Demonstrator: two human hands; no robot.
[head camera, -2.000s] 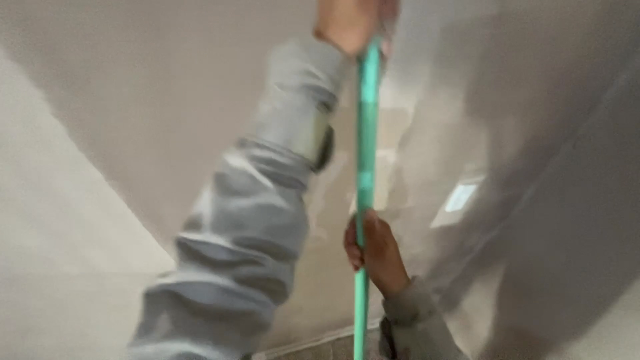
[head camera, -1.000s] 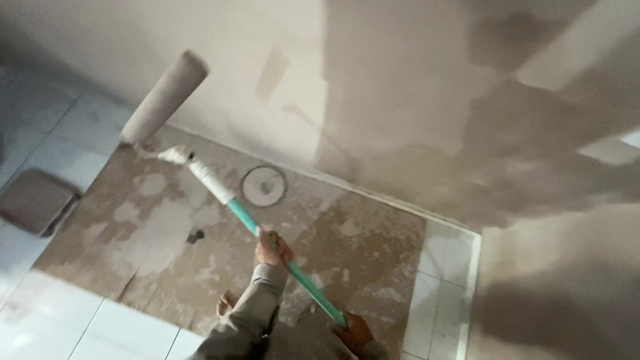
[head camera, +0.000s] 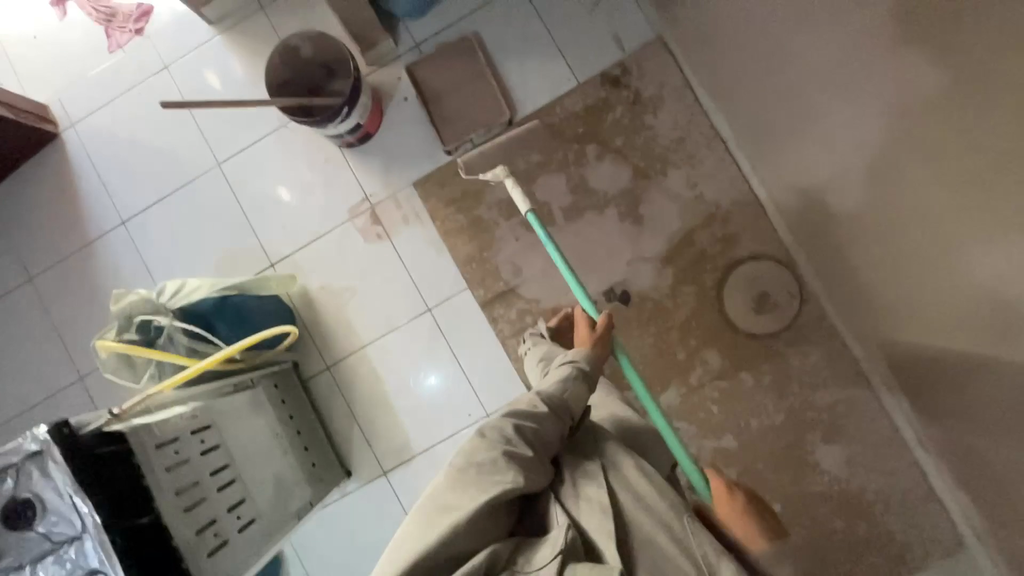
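Note:
My left hand (head camera: 590, 332) grips the middle of a green extension pole (head camera: 560, 258). Nearer its lower end, my right hand (head camera: 740, 508), partly blurred, is closed on the same pole. At the far end, a white handle joins the wire frame of a paint roller (head camera: 504, 146), whose long sleeve lies just beside a rectangular paint tray (head camera: 460, 92) coated in brownish paint. Left of the tray stands a paint bucket (head camera: 352, 120) with a wooden stick (head camera: 240, 104) across its top. Beneath the pole is a paint-stained brown sheet (head camera: 544, 280) on the tiles.
A painted wall (head camera: 864, 144) rises along the right. On the sheet near it lies a round lid-like disc (head camera: 761, 295). At lower left are a slotted metal appliance (head camera: 216, 464), a yellow hose (head camera: 200, 368) and a plastic bag (head camera: 132, 308). A pink cloth (head camera: 120, 20) lies at upper left.
The roller has come down from the wall side to beside the tray, both hands still on the pole. The view has swung left, bringing the bucket and appliance into sight.

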